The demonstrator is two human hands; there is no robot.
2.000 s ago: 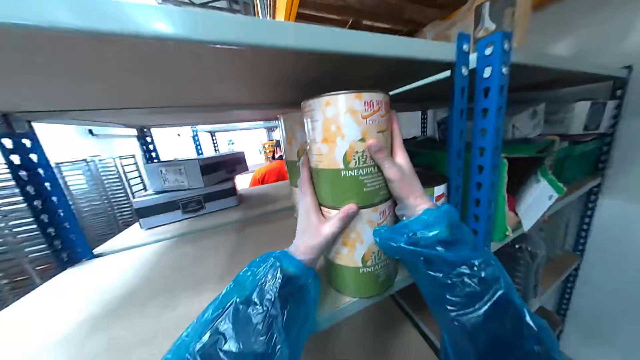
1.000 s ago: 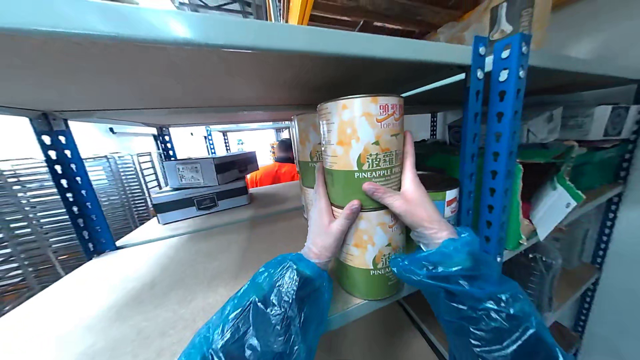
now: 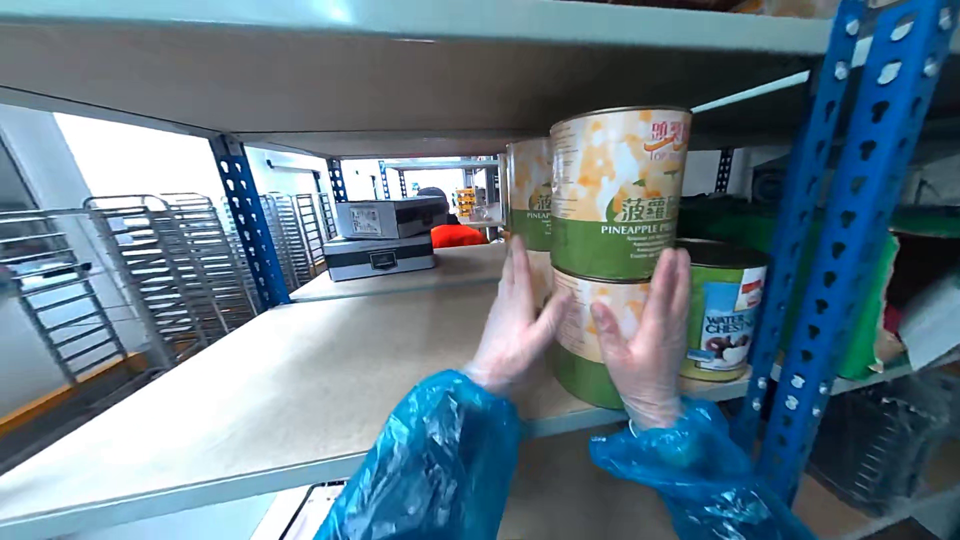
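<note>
Two large pineapple cans stand one on the other near the front edge of the shelf: the upper can [image 3: 619, 191] rests on the lower can [image 3: 589, 322]. My left hand [image 3: 517, 322], in a clear glove and blue plastic sleeve, is spread at the left of the stack. My right hand [image 3: 645, 337], gloved likewise, is spread in front of the lower can's right part. Neither hand grips a can; whether the fingertips touch cannot be told. Another pineapple can [image 3: 529, 193] stands behind, on a partly hidden can. A water chestnut can [image 3: 721, 311] sits at the right.
Blue perforated uprights [image 3: 847, 247] rise close to my right hand; a shelf board [image 3: 420, 90] hangs overhead. Two grey boxes [image 3: 381, 259] are stacked farther back. Wire racks [image 3: 165, 270] stand at left. Beyond the shelf is a person in orange [image 3: 457, 235].
My hands have come off the upper can and moved down and apart beside the lower one. The upper can, held between them earlier, now stands released on the lower can.
</note>
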